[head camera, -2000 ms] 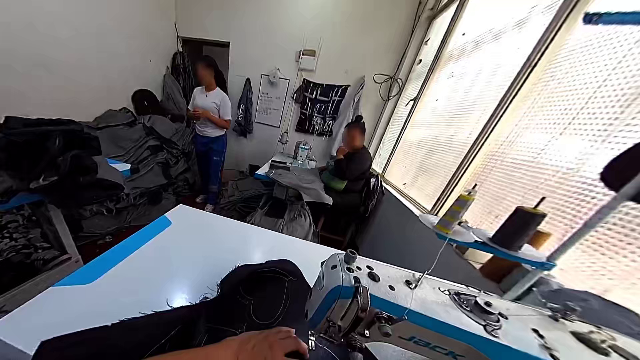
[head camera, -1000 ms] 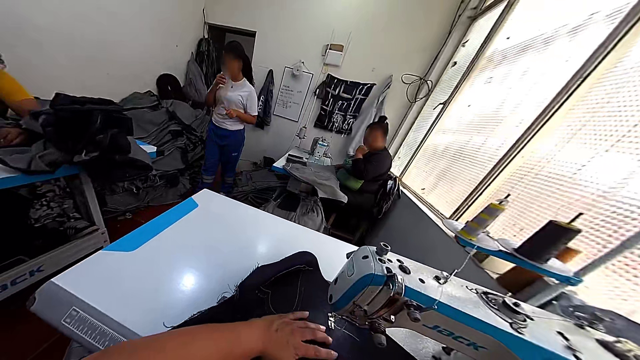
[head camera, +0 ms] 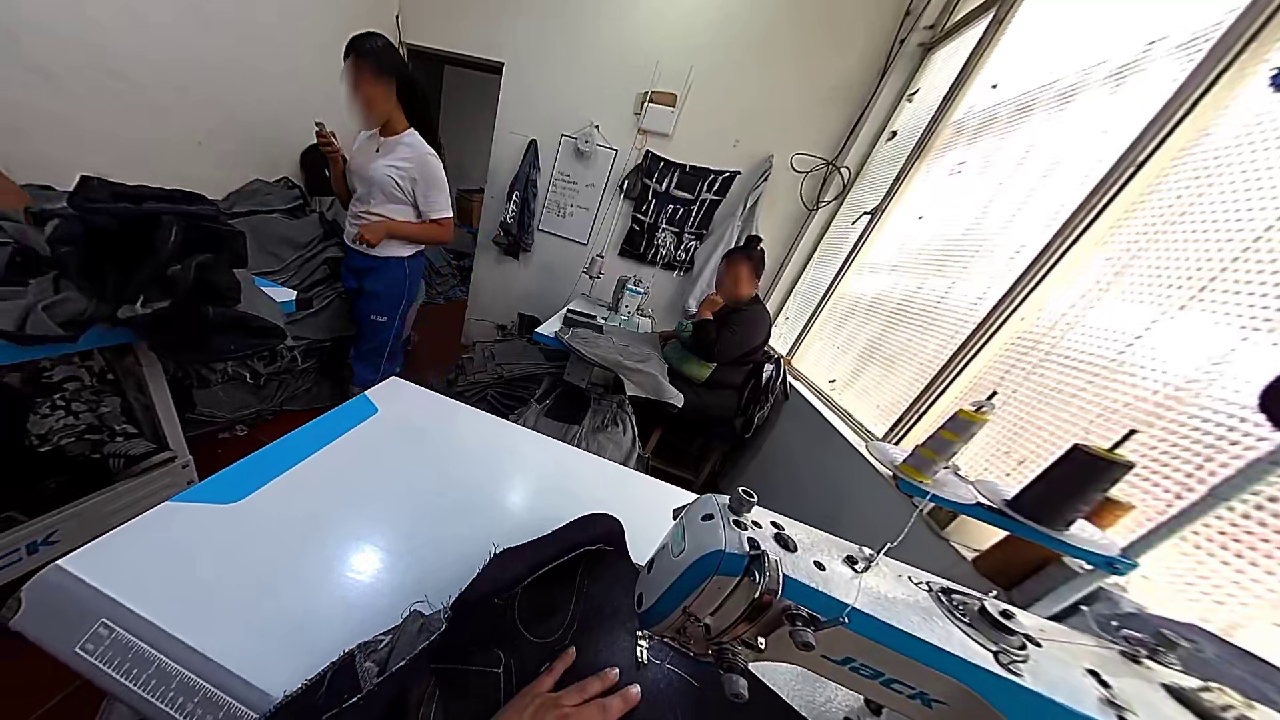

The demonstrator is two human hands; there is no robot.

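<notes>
My left hand (head camera: 575, 695) lies at the bottom edge, palm down with fingers spread on dark denim fabric (head camera: 560, 590). The fabric has frayed edges and light stitching lines, and part of it lies beneath the presser foot (head camera: 642, 648) of a Jack industrial sewing machine (head camera: 860, 610). My fingertips are just left of and below the foot. The frame's lower edge cuts off most of that hand. My right hand is out of view.
The white machine table (head camera: 330, 560) has a ruler strip (head camera: 160, 670). Thread cones (head camera: 1070, 485) stand at right. A standing person (head camera: 395, 200) and a seated person (head camera: 735, 320) are beyond. Piled garments (head camera: 150, 260) lie left; another sewing machine (head camera: 630, 300) stands behind.
My left hand has dropped lower in view since one second ago, and its forearm no longer shows. The standing person's hand has risen toward the face since two seconds ago.
</notes>
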